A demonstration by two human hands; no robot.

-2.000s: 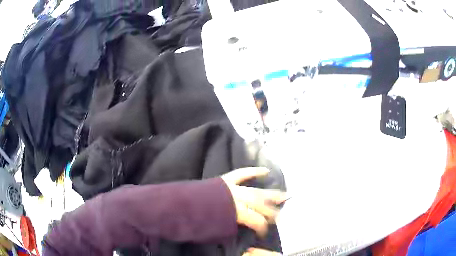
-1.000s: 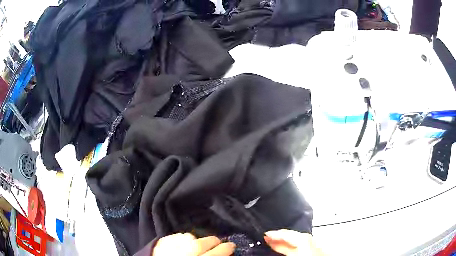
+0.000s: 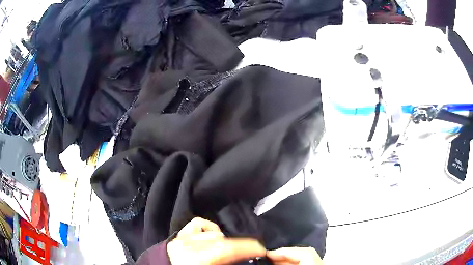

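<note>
A black garment piece [image 3: 249, 114] lies bunched on the white table, left of the sewing machine head [image 3: 394, 67], with speckled overlocked edges showing. My left hand [image 3: 210, 246] is at the bottom centre, its fingers closed on the garment's near edge and pointing right. My right hand [image 3: 294, 255] is just right of it, cut off by the bottom of the picture, its fingertips pinching the same edge. The fingertips of both hands nearly meet. The cloth between them is mostly hidden.
A heap of black cloth [image 3: 78, 67] lies behind and to the left. A small black rectangle with text [image 3: 459, 158] is at the far right. A grey machine part [image 3: 23, 161], a red round part [image 3: 39, 208] and a red frame [image 3: 33, 242] are at the lower left.
The view has swung right and down from the machine's side. Both hands now hold the garment's near edge at the bottom, and over the last second they have come closer together.
</note>
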